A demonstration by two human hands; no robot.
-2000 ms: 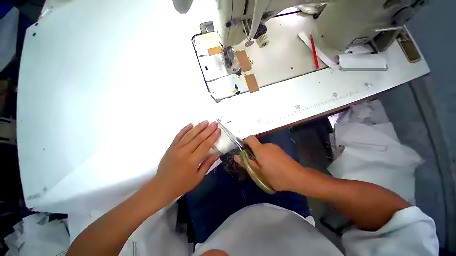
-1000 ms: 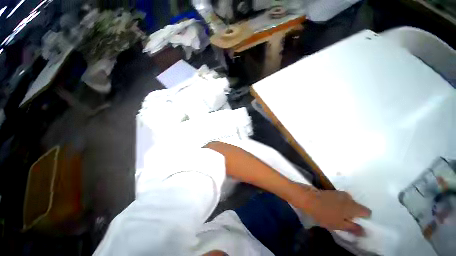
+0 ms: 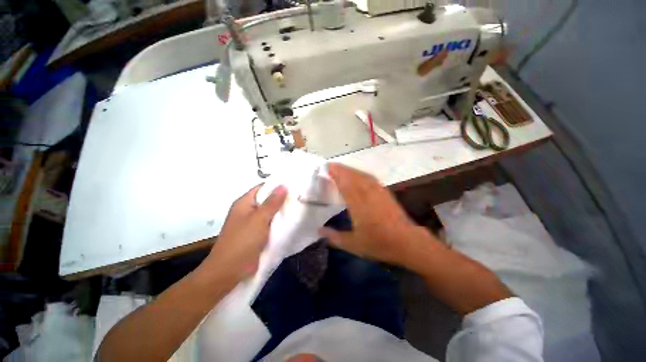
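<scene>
A white garment panel (image 3: 294,212) is bunched up over the table's front edge and hangs down to the lap. My left hand (image 3: 249,225) grips it on its left side, thumb on top. My right hand (image 3: 372,215) is at its right side, slightly blurred, fingers against the cloth; its hold is partly hidden. The cloth's upper end lies just in front of the presser foot (image 3: 286,141) of the cream-white sewing machine (image 3: 354,53).
Fabric shears (image 3: 485,132) lie at the table's right end by a brownish tray (image 3: 508,104). A red stick (image 3: 371,129) and white pieces (image 3: 427,131) lie on the bed. White panels (image 3: 513,247) are piled right of the lap, more (image 3: 53,332) at lower left.
The shears have left my right hand and lie at the table's right end. The view has swung back from the left side to the machine. Both hands now are at the raised, bunched panel.
</scene>
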